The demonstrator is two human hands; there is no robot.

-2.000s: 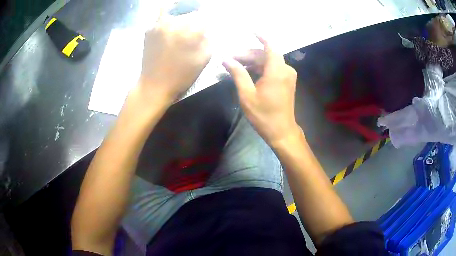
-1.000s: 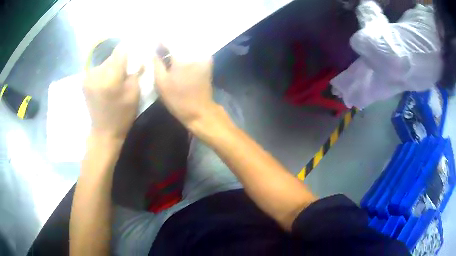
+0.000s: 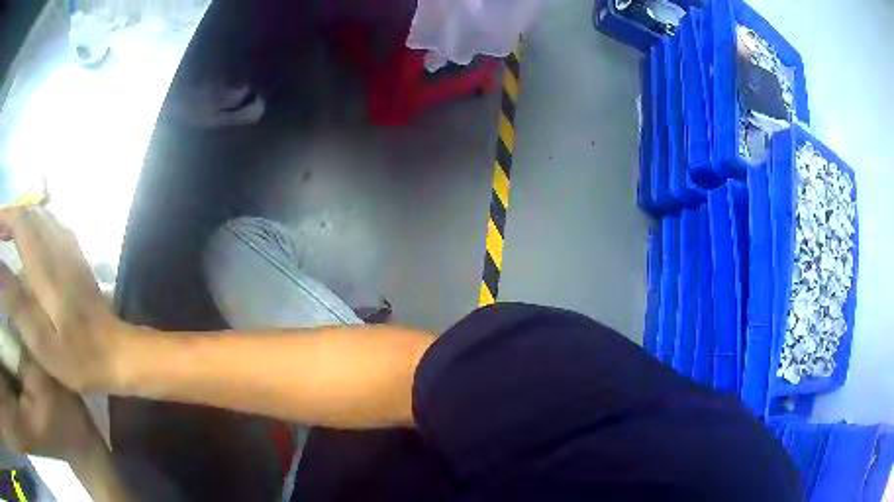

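My right hand (image 3: 64,304) is at the left edge over the bench, its fingertips cut off by the frame. My left hand (image 3: 54,422) is just below it, partly behind it and mostly cut off. A small pale piece (image 3: 8,350) shows between the hands, possibly the finger wrap. A thin yellow edge (image 3: 29,201), possibly of the tape roll, shows beside my right fingertips. A white sheet corner (image 3: 64,480) and a black handle with a yellow band (image 3: 18,485) are at the bottom left. What the fingers grip is hidden.
The shiny bench edge (image 3: 147,147) curves down the left. Blue bins (image 3: 725,225) stand at the right, one full of small pale parts (image 3: 819,265). Black-yellow tape (image 3: 500,186) crosses the floor. A red stool (image 3: 402,88) and pale plastic (image 3: 466,29) are at the top.
The view has swung right, so the hands have shifted to the left edge and more blue bins show. The hands are now close together, the right partly over the left.
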